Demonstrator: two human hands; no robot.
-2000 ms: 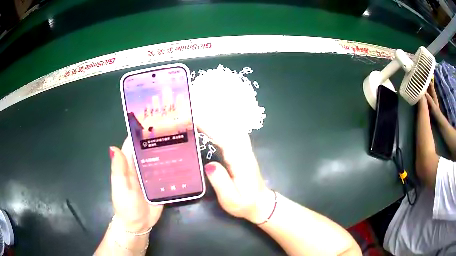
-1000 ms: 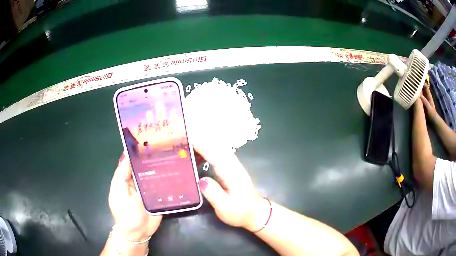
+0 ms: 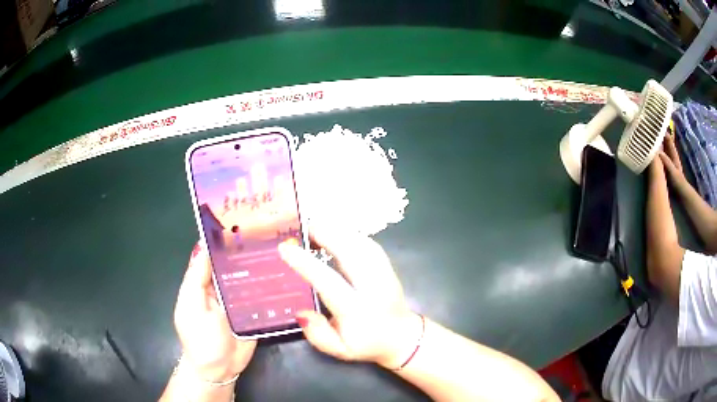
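A smartphone (image 3: 248, 228) with a pale rim and a lit pink and purple screen is held upright over the bench. My left hand (image 3: 206, 322) grips it from below and along its left edge. My right hand (image 3: 358, 302) is at its lower right, with a fingertip over the screen and the thumb at the lower right edge. A palm-sized heap of small white parts (image 3: 350, 180) lies behind and right of the phone, with loose pieces at its edge. The parts' shape is washed out.
The dark green bench (image 3: 479, 204) is bordered by a white strip with red lettering (image 3: 275, 104), with a green belt (image 3: 354, 55) beyond. At right are a cream fan (image 3: 646, 126), a black phone (image 3: 595, 202), a cable with a yellow tag (image 3: 626, 284) and a neighbour's arms (image 3: 664, 224).
My right hand has moved left, and a finger now lies over the phone's screen. The phone has shifted slightly right. An orange-yellow spot seen on the screen a second ago is no longer visible.
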